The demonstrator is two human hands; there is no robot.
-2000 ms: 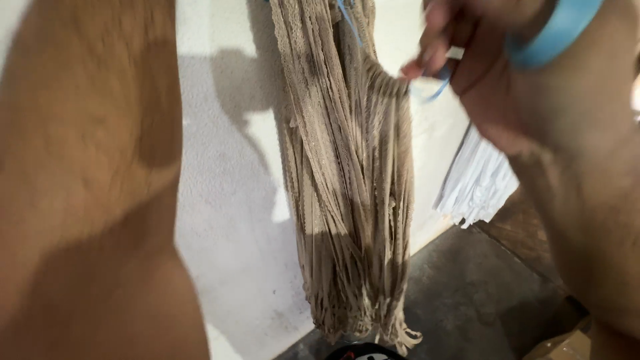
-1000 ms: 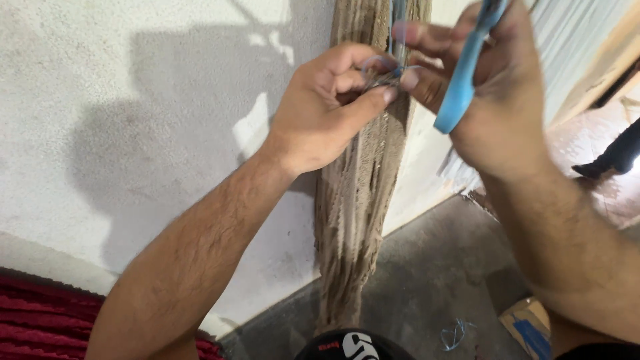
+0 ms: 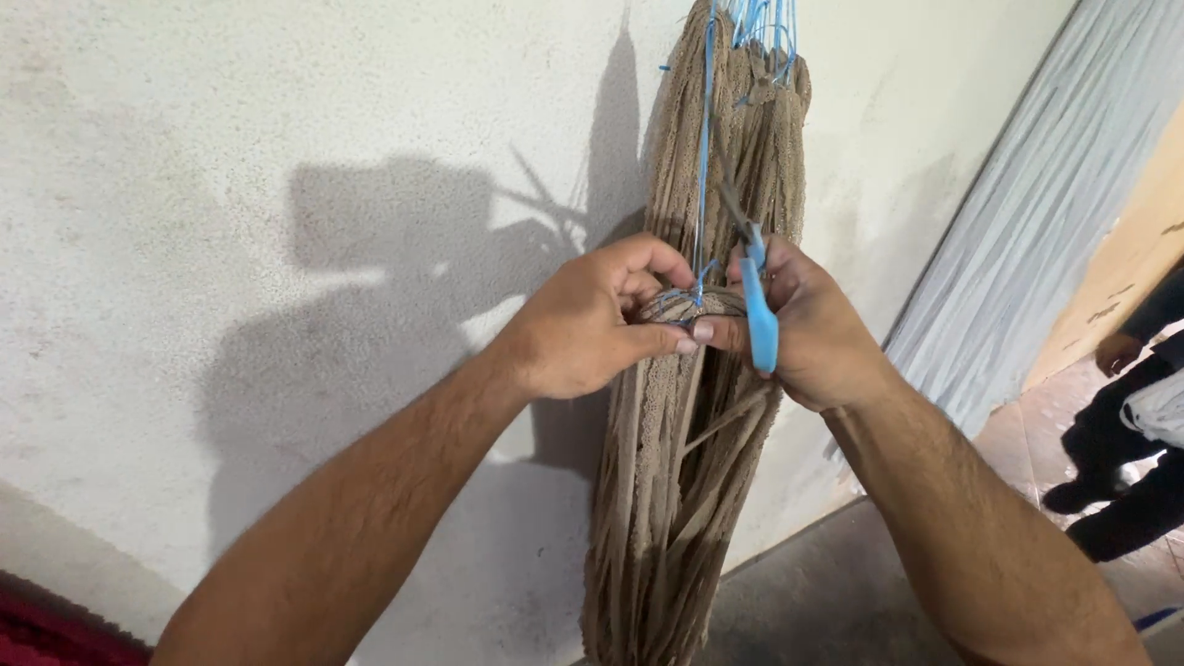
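Bundles of brown textured fabric strips [image 3: 647, 518] hang against the wall from blue strings [image 3: 764, 26]. My left hand [image 3: 601, 319] pinches the gathered top of one bundle between thumb and fingers, where a blue string [image 3: 703, 166] runs down to it. On the other side of that gather, my right hand [image 3: 800, 314] presses its thumb to the fabric and also holds blue-handled scissors [image 3: 760, 314], blades pointing up. The thumbs nearly meet. My right hand's curled fingers are partly hidden behind the scissors' handle.
A white wall [image 3: 277, 111] stands behind the bundles. Pale strips [image 3: 1027, 213] hang at the right, and dark red fabric [image 3: 65, 620] shows at the lower left. A person in dark clothing [image 3: 1124, 462] is at the right edge, above a tiled floor [image 3: 1008, 435].
The view has shifted. Two seconds ago one hand was at the fabric's upper right edge; now both hands grip the gathered top. The scissors show more clearly in my right hand.
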